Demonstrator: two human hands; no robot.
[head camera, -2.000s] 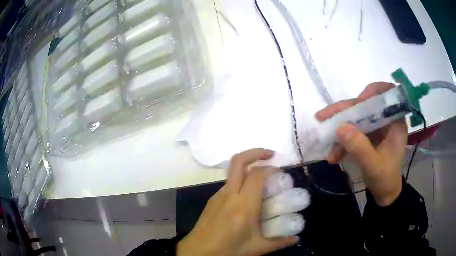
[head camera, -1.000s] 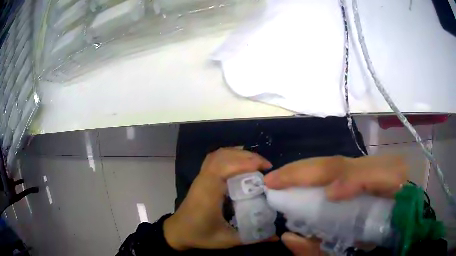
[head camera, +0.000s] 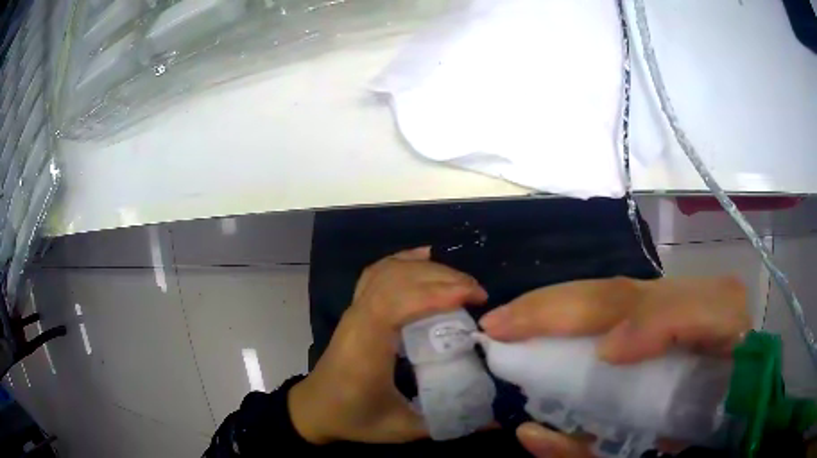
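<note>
My left hand (head camera: 372, 349) grips white plastic units (head camera: 452, 385) above the black-covered lap, with their end faces turned up. The top unit's end face shows an oval recess. My right hand (head camera: 618, 322) is closed around the whitish glue syringe (head camera: 591, 385), which lies nearly level. The syringe's short tip (head camera: 479, 337) is at the right edge of the top unit's end face; whether it touches is too blurred to tell. The green adapter cap (head camera: 754, 389) is on the syringe's rear. The right hand's lower fingers are partly hidden under the barrel.
A crumpled white paper (head camera: 520, 98) lies at the bench edge. A clear blister tray (head camera: 206, 45) is at the upper left, a second tray (head camera: 27, 152) further left. A thin black cable (head camera: 626, 116) and a thicker air hose (head camera: 694, 152) cross the bench edge. A black object (head camera: 803, 22) is at the upper right.
Since two seconds ago, the units were turned end face up and the syringe was brought to them, while the view tilted down. Over the last second both hands have barely moved.
</note>
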